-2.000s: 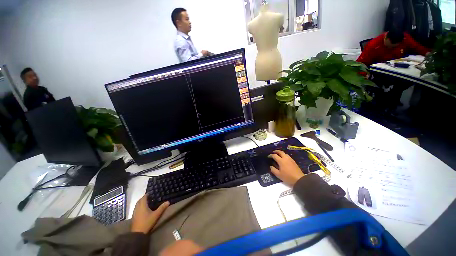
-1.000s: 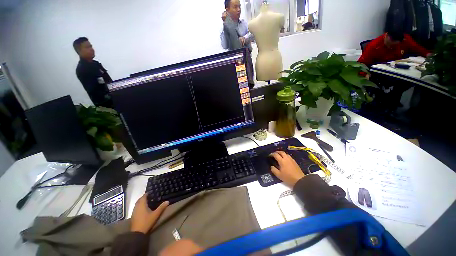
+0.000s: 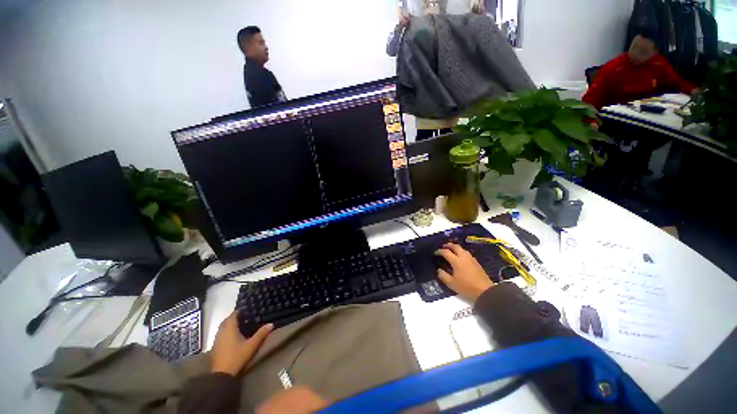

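My right hand lies over the small dark mouse on the dark mouse pad, right of the keyboard. My left hand rests at the lower left corner of the black keyboard, beside the grey-brown trousers cloth; its fingers touch the keyboard edge and it holds nothing that I can see. The cloth covers the desk's front edge, with a small white tag on it. The monitor shows a black drawing area with a thin dashed vertical line and coloured icons at right.
A calculator is at left. Yellow-handled tool, tape measure, spec sheet, bottle and plant are at right. A blue curved strap crosses the lower right. People stand behind; one holds up a grey garment.
My hands and the desk things have not visibly moved. Behind, the dark-clothed person has moved right, and a grey garment is now held up over the dress form. The person in red has raised their head.
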